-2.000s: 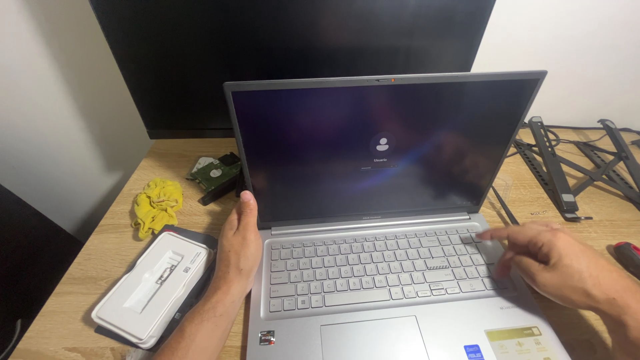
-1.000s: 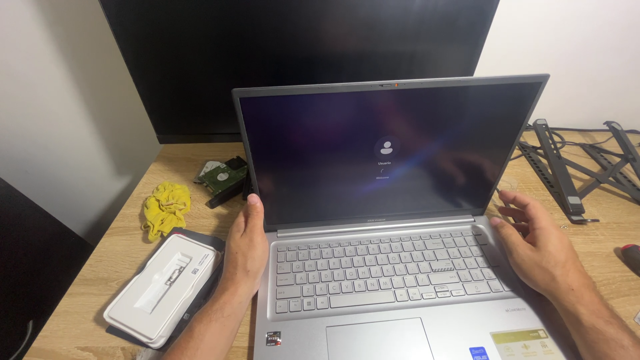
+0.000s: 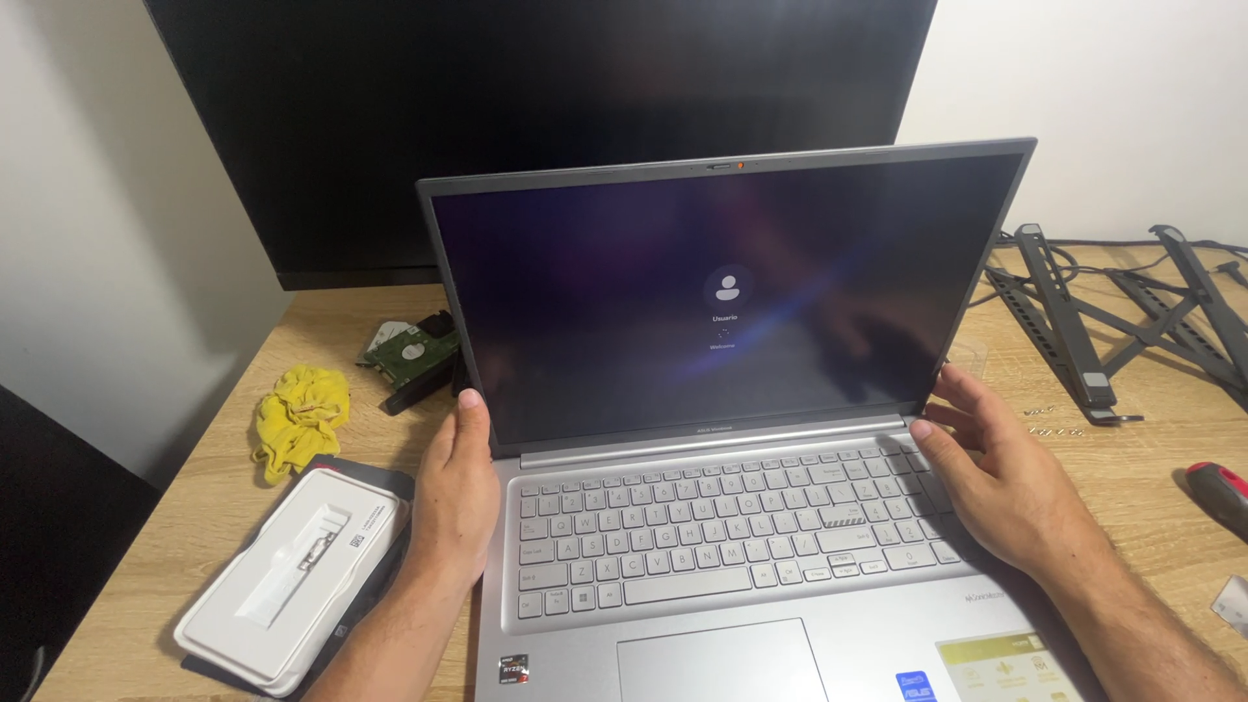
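An open silver ASUS laptop [image 3: 687, 585] stands on the wooden desk, its screen [image 3: 624, 302] lit with a sign-in picture, a user icon and a small loading ring. My left hand [image 3: 456, 492] lies along the laptop's left edge near the hinge, thumb up, fingers partly hidden beside the base. At the right rear corner is my right hand [image 3: 1004, 478], its thumb on the edge by the hinge and its fingers around the side, their tips partly hidden behind the screen. Both hands hold the laptop by its sides.
A large black monitor [image 3: 536, 88] stands behind. To the left lie a yellow scrunchie [image 3: 304, 414], a hard drive with a green circuit board [image 3: 414, 353] and a white box tray [image 3: 234, 595]. On the right are a black folding stand [image 3: 1068, 331], small screws [image 3: 1056, 430] and a red-and-black tool handle [image 3: 1219, 497].
My right hand has moved from above the keyboard's right part to the laptop's right rear edge. My left hand has stayed at the left edge. A loading ring now shows under the user icon.
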